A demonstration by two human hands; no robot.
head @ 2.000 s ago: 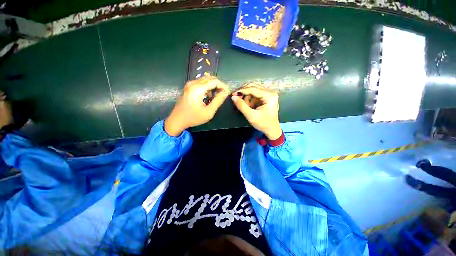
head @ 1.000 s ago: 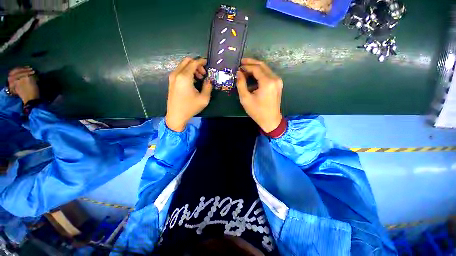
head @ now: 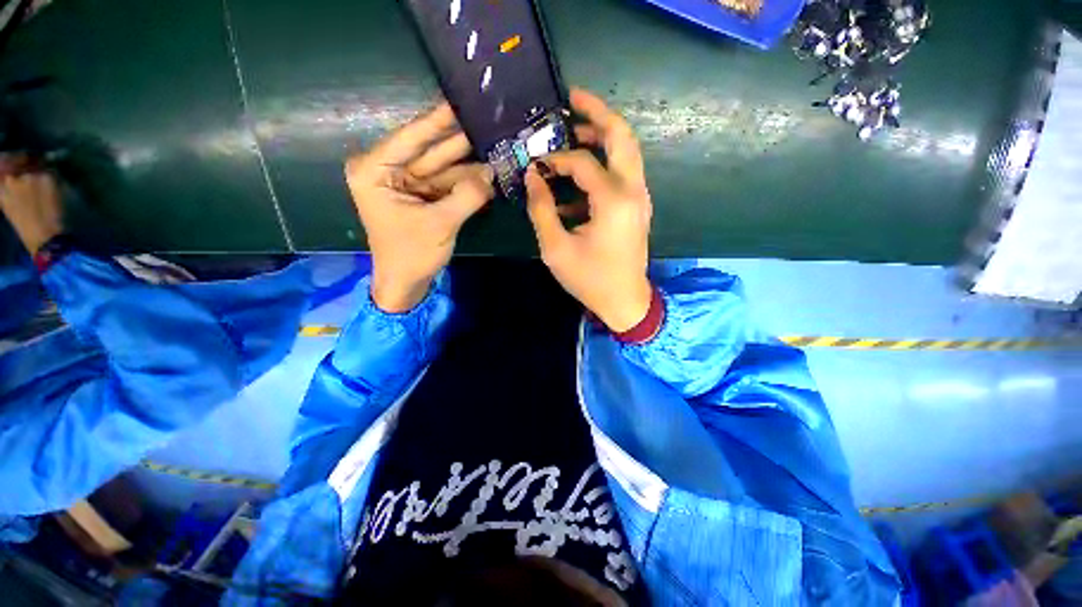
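Observation:
The open black phone body (head: 496, 74) lies tilted on the green bench, its far end cut off by the top edge. White and orange marks show inside it. The circuit board (head: 517, 157) is at its near end. My left hand (head: 418, 196) holds the phone's left side near that end. My right hand (head: 593, 213) has thumb and index finger pinched together over the board's near right part, with a small dark thing at the fingertips. Its other fingers touch the phone's right side. The fingertips partly hide the near end.
The blue bin (head: 759, 26) is cut off at the top edge. The component pile (head: 864, 59) lies right of it. A white sheet (head: 1044, 178) is at the right edge. Another person's hand (head: 33, 204) and blue sleeve are at the left.
The phone body has tilted, its far end now leaning left and out of view. My right fingertips have moved from its right side onto the board. My left hand has shifted left.

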